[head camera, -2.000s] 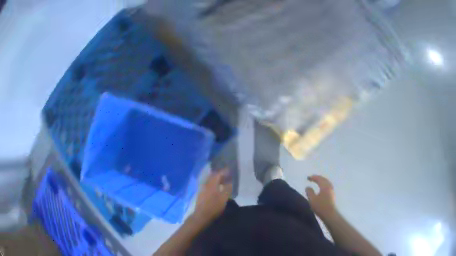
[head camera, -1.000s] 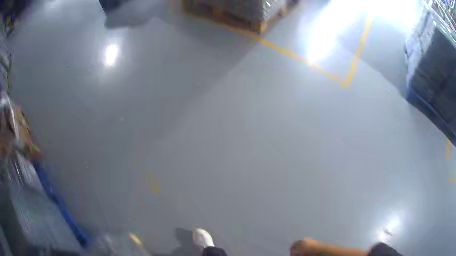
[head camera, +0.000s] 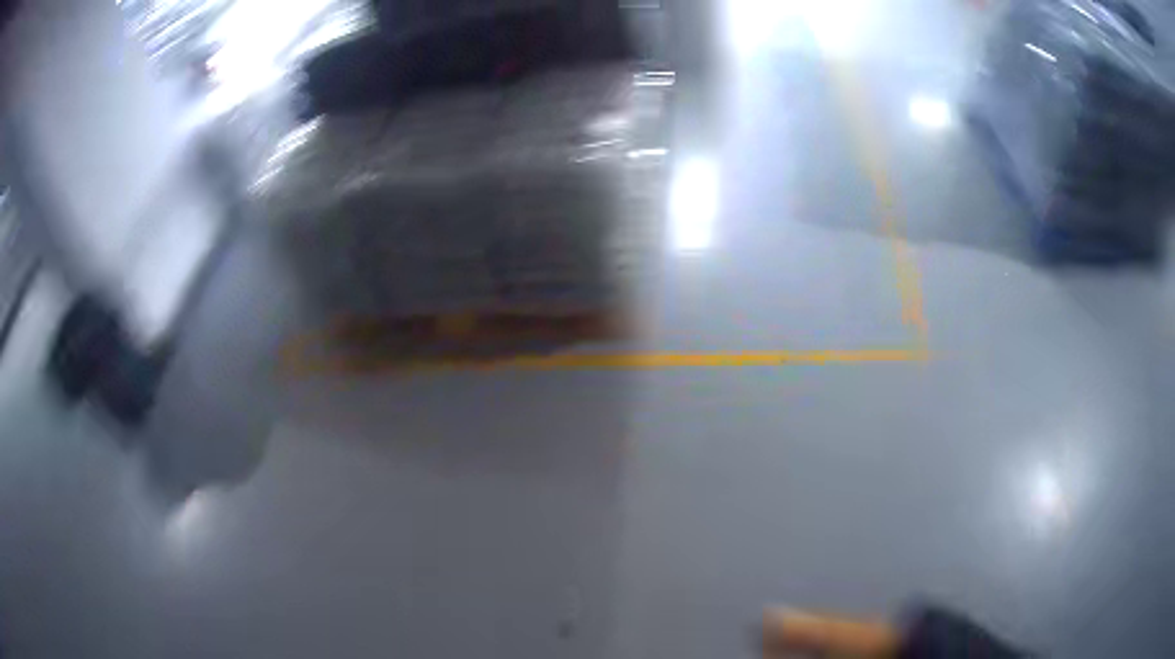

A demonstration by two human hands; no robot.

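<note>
A wrapped stack (head camera: 477,219), grey and shiny, stands ahead on a brown wooden pallet (head camera: 477,330), just behind a yellow floor line. The picture is blurred, so I cannot tell what the stack is made of. My right hand (head camera: 825,633) is small, blurred and partly cut off at the bottom edge, well away from the stack; its fingers cannot be made out. My left hand is not in view.
A yellow lane line (head camera: 722,359) crosses the grey glossy floor (head camera: 722,515) and turns back at the right. Another dark wrapped stack (head camera: 1095,167) stands at the upper right. A dark object (head camera: 101,361) is on the floor at the left, too blurred to name.
The view has turned and lifted away from the blue crate and pallet seen earlier. The wrapped stack ahead now shows larger. My left hand, seen two seconds ago, is out of the picture.
</note>
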